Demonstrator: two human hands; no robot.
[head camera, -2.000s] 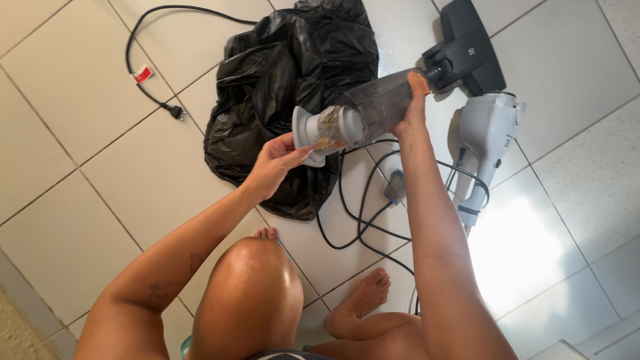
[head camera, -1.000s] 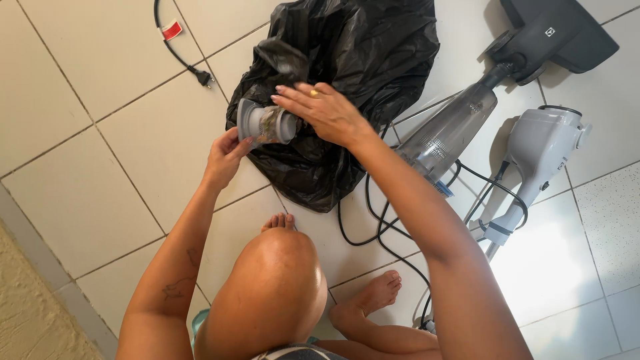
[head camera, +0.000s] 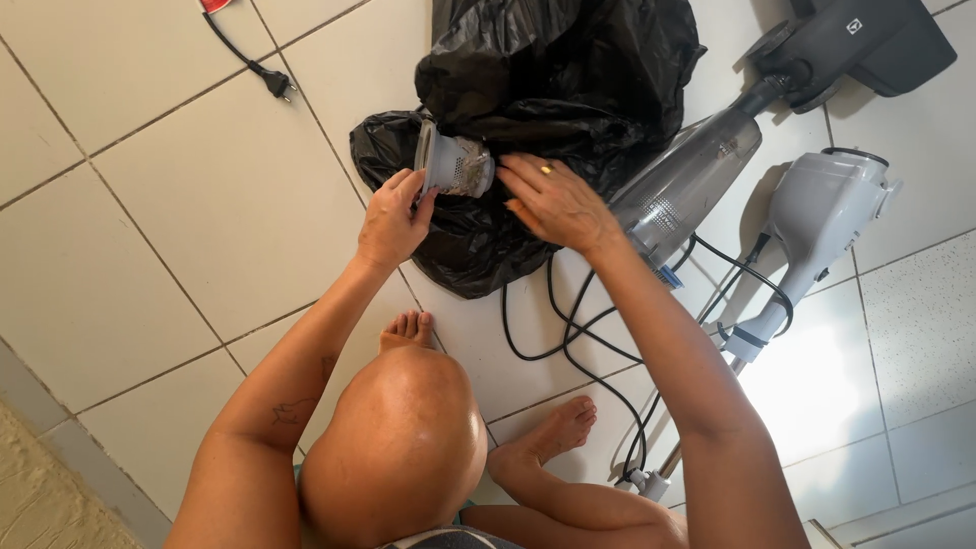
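Observation:
My left hand (head camera: 396, 217) grips the rim of a grey vacuum cleaner filter (head camera: 457, 164), with dust and debris clinging to its perforated part. The filter is held sideways over a black plastic bag (head camera: 564, 69) on the floor. Just right of the filter's narrow end is my right hand (head camera: 560, 200), fingers extended and a ring on one finger; I see nothing held in it, though its palm side is hidden. To its right lies the transparent dust container (head camera: 682, 187), joined to the dark floor nozzle (head camera: 862, 53).
A grey and white vacuum body (head camera: 820, 206) with a metal tube lies at the right. Its black cord (head camera: 568, 343) loops over the tiles between the bag and my foot (head camera: 549, 435). The plug (head camera: 274, 82) rests on the tiles at upper left.
The dust container, in my right hand two seconds ago, now lies on the floor beside the bag. My right hand has moved from over the filter's end to just beside it. The view has shifted.

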